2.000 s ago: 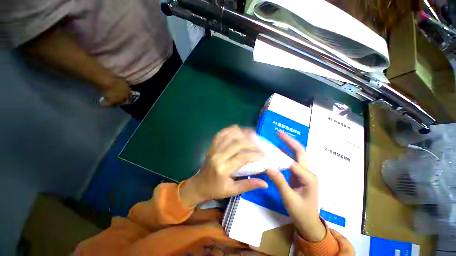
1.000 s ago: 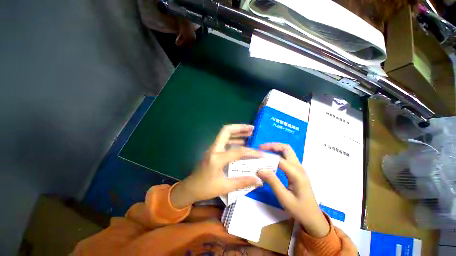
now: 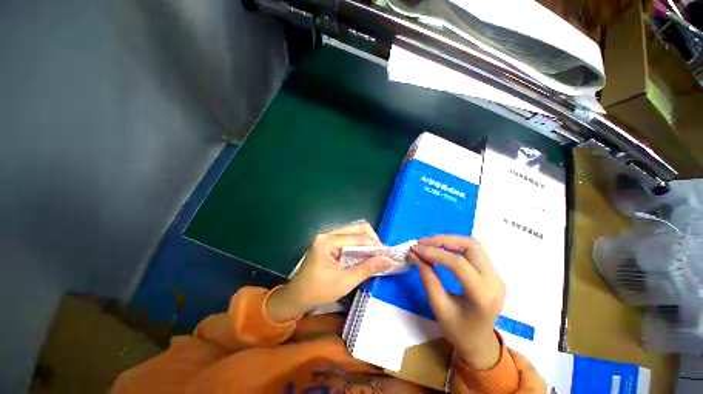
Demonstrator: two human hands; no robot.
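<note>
My left hand (image 3: 335, 265) holds a folded white label sheet (image 3: 364, 253) with small dark print, above the left edge of the carton stack. My right hand (image 3: 462, 288) pinches the sheet's right end between thumb and forefinger; whether a single sticker is between the fingertips cannot be told. Below lies a stack of flat cartons with a blue panel (image 3: 432, 208) bearing white print. Beside it is a white panel (image 3: 520, 254) with dark headings and a small blue bar. Both hands hide part of the blue panel.
The dark green tabletop (image 3: 308, 161) lies left of the cartons. A metal bar (image 3: 493, 69) and a thick white roll (image 3: 539, 46) run along the far side. At right are clear plastic bags (image 3: 636, 262) and a brown cardboard box (image 3: 655, 100). A grey wall (image 3: 116, 115) stands at left.
The label sheet is folded smaller in my left hand, and my right fingers have moved to its right end. The person at upper left has gone out of view. The cartons lie as before.
</note>
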